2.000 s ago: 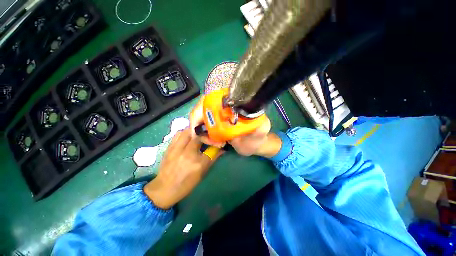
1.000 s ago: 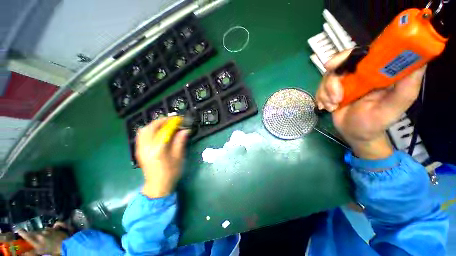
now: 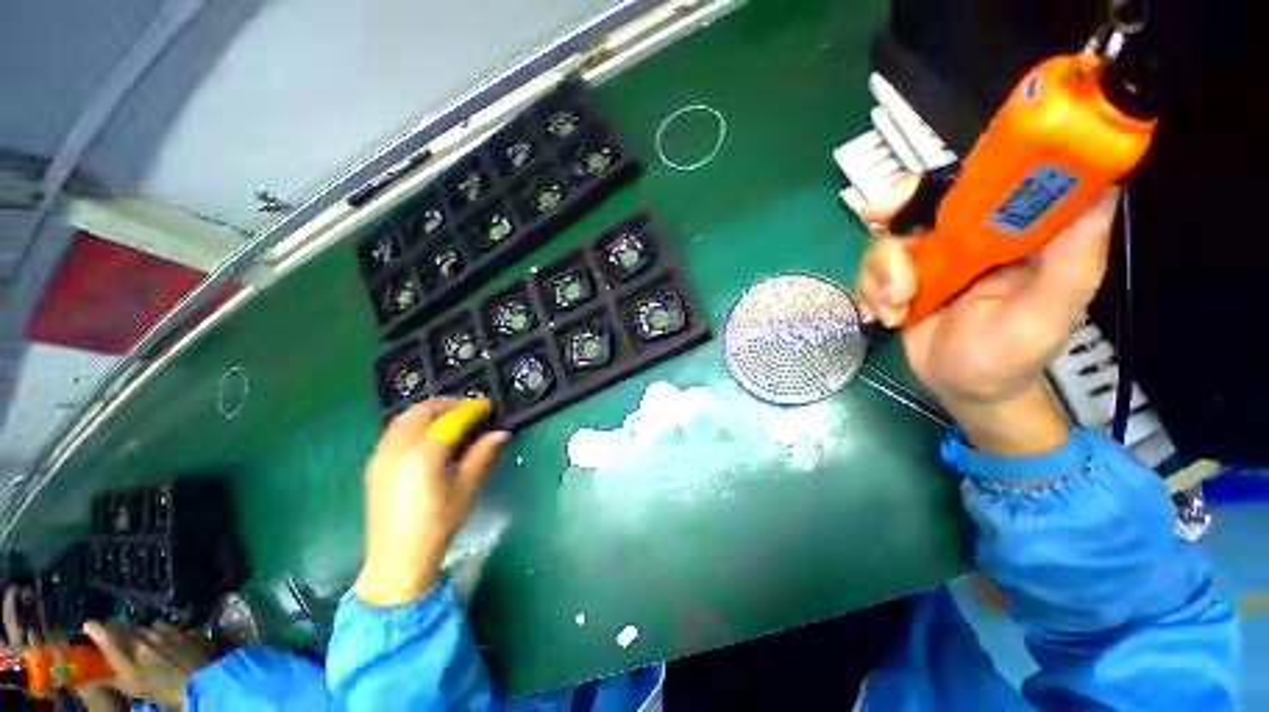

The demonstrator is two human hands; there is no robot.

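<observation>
My left hand (image 3: 415, 490), with a yellow finger cot (image 3: 457, 422) on one finger, is at the lower-left part of the near black foam tray (image 3: 557, 394). Its fingertips are at a dark module partly hidden by the finger; I cannot tell whether they grip it. Square black modules (image 3: 658, 314) with greenish centres sit in the tray pockets. My right hand (image 3: 981, 313) is closed around an orange electric screwdriver (image 3: 1037, 181), held above the mat. Its lower end is by the right edge of the round, dotted silver-grey screw plate (image 3: 793, 338).
A second filled foam tray (image 3: 480, 209) lies behind, near the metal line rail (image 3: 487, 118). Thin tweezers (image 3: 907, 395) lie right of the plate. White slotted racks (image 3: 1099, 383) stand at right. Another person's hands (image 3: 146, 657) and dark trays (image 3: 160, 543) are at lower left.
My hands were together with the screwdriver near the screw plate, then parted. My left hand moved to the tray and along it leftward, uncovering a module in its pocket. My right hand kept the screwdriver.
</observation>
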